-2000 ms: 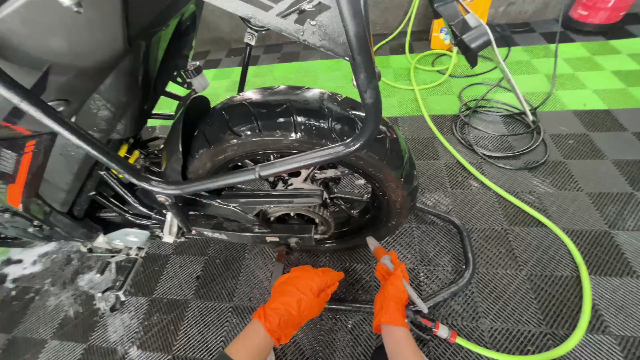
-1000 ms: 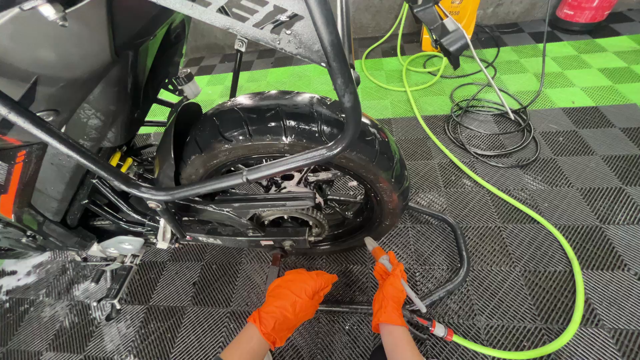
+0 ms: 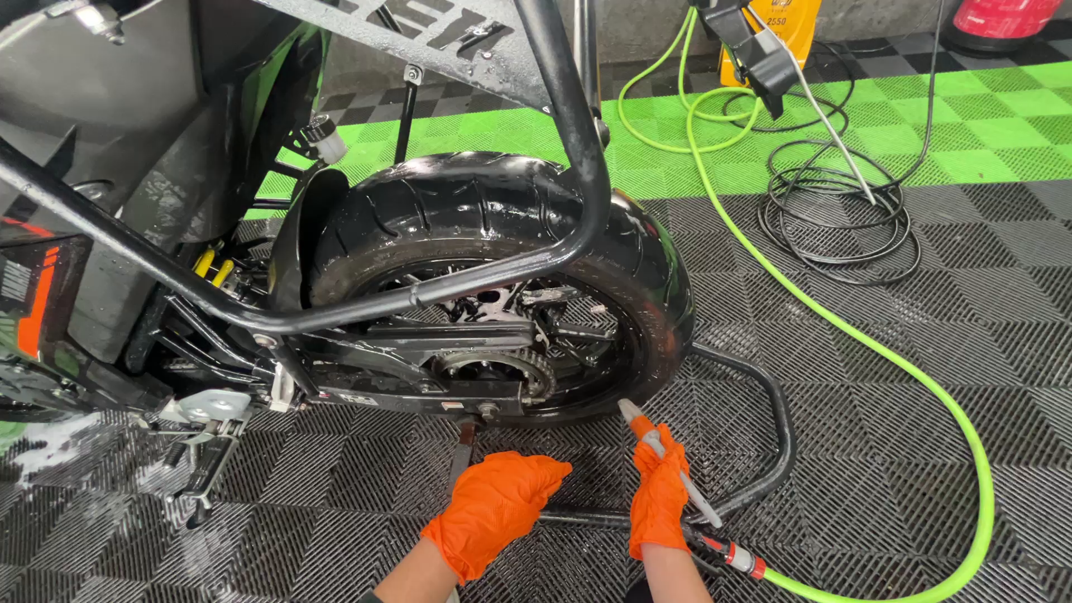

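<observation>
A wet motorcycle rear tire (image 3: 469, 201) stands in front of me, with the chain sprocket (image 3: 519, 373) and swingarm (image 3: 360, 368) on its near side. My right hand (image 3: 660, 494), in an orange glove, grips a grey-handled brush (image 3: 695, 498); its pale tip is beside the lower right edge of the tire. To its left, my left hand (image 3: 502, 507), also gloved in orange, is near the black paddock stand (image 3: 586, 519); its fingers are bunched and point right, and whether it holds anything cannot be told.
A green hose (image 3: 871, 335) with a red and grey connector (image 3: 745, 559) curves around on the right. Coiled black cable (image 3: 837, 226) lies on the tiled floor. The motorcycle's tubular guard (image 3: 335, 318) crosses the wheel. A kickstand (image 3: 205, 469) is at the lower left; a yellow container (image 3: 796, 33) stands behind.
</observation>
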